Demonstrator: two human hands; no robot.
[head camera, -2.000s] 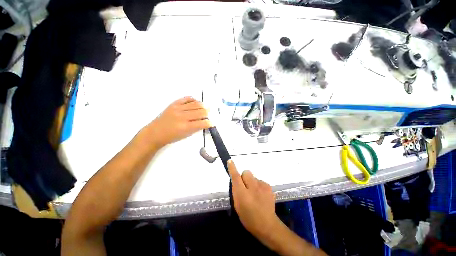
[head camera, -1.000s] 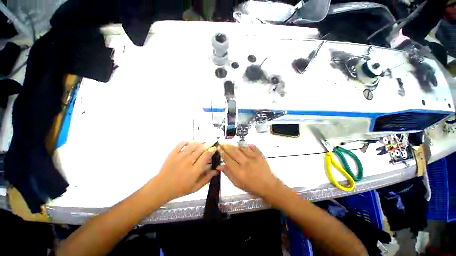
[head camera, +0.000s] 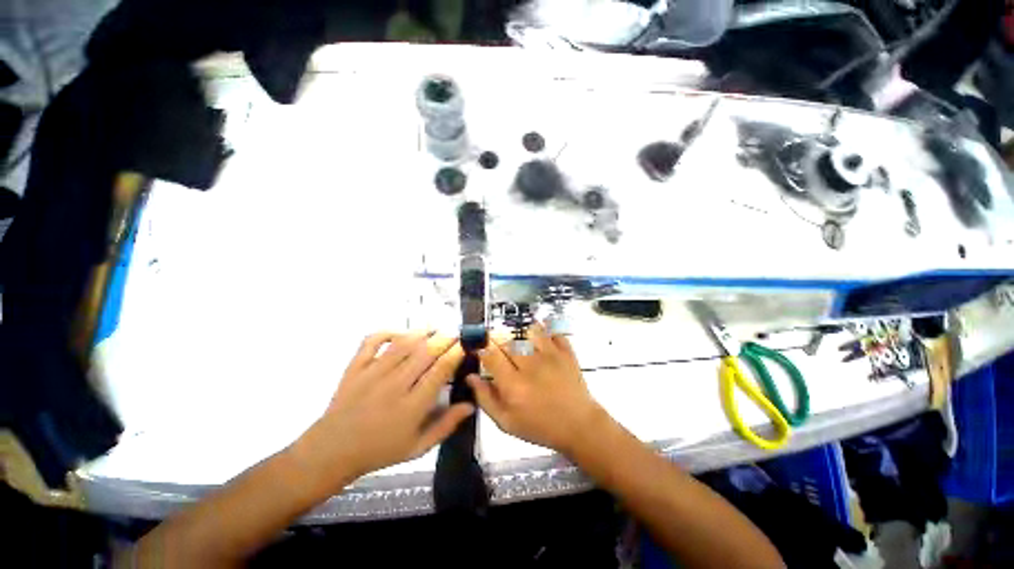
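Observation:
A narrow black strip (head camera: 458, 456) lies on the white machine table and runs from below the needle area over the front edge. My left hand (head camera: 389, 400) lies flat on its left side, fingertips near the presser foot area. My right hand (head camera: 532, 383) lies on its right side, fingertips close to the machine head. Both hands press on the strip near the foot, thumbs close together over it. The white sewing machine head (head camera: 667, 239) stands just beyond my fingers. The needle and the strip's far end are hidden by the head and fingers.
Scissors with yellow and green handles (head camera: 756, 406) lie right of my right hand. Small shiny parts (head camera: 890, 347) cluster at the far right. Dark cloth (head camera: 67, 245) is heaped at the left. A ruled tape (head camera: 534, 480) runs along the front edge. Blue crates (head camera: 806, 478) stand below.
My right hand has moved from the strip's lower part up to the machine head, and my left hand has come lower beside it. The strip now lies nearly straight towards the front edge.

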